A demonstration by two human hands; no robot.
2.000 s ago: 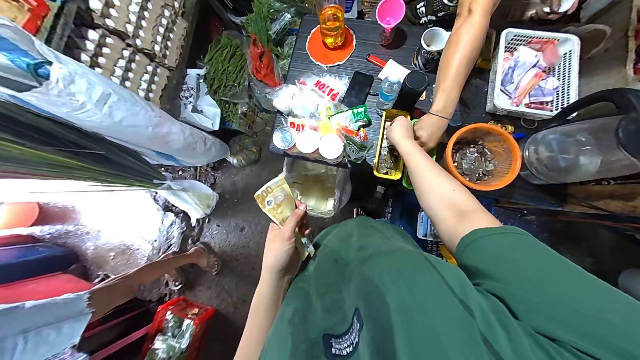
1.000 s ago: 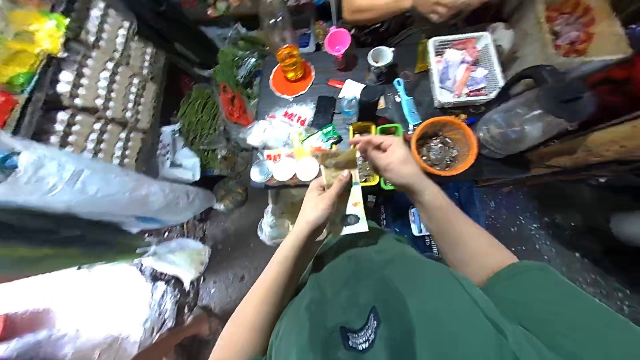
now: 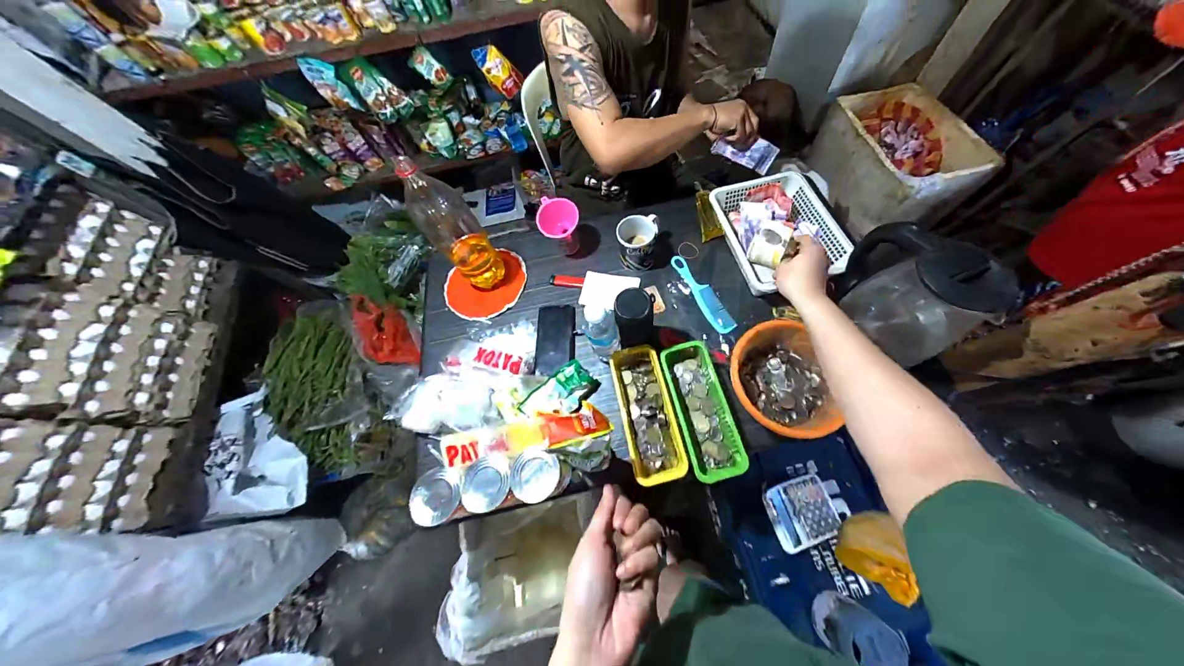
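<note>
My right hand (image 3: pixel 803 265) reaches into a white plastic basket (image 3: pixel 837 208) of banknotes and has a yellowish banknote (image 3: pixel 770 246) in its fingers. My left hand (image 3: pixel 622 564) is held with curled fingers below the coin baskets; whether something lies inside it cannot be seen. A yellow basket (image 3: pixel 650 415) and a green basket (image 3: pixel 704 413), both with coins, stand side by side on the dark table (image 3: pixel 592 245). To their right is an orange bowl (image 3: pixel 786 379) of coins. A light blue comb (image 3: pixel 705 294) lies above the green basket.
Cans (image 3: pixel 486 483), plastic packs and a black phone (image 3: pixel 555 339) are at the table's left. A bottle of orange liquid (image 3: pixel 472 254), a pink cup (image 3: pixel 557 219) and a mug (image 3: pixel 637 239) stand behind. A seated person (image 3: pixel 629 102) holds a banknote. Egg trays (image 3: pixel 83 351) are far left.
My right hand has moved from beside my left hand to the white basket. My left hand showed banknotes earlier; none show in it now. The view has swung up toward the seated person.
</note>
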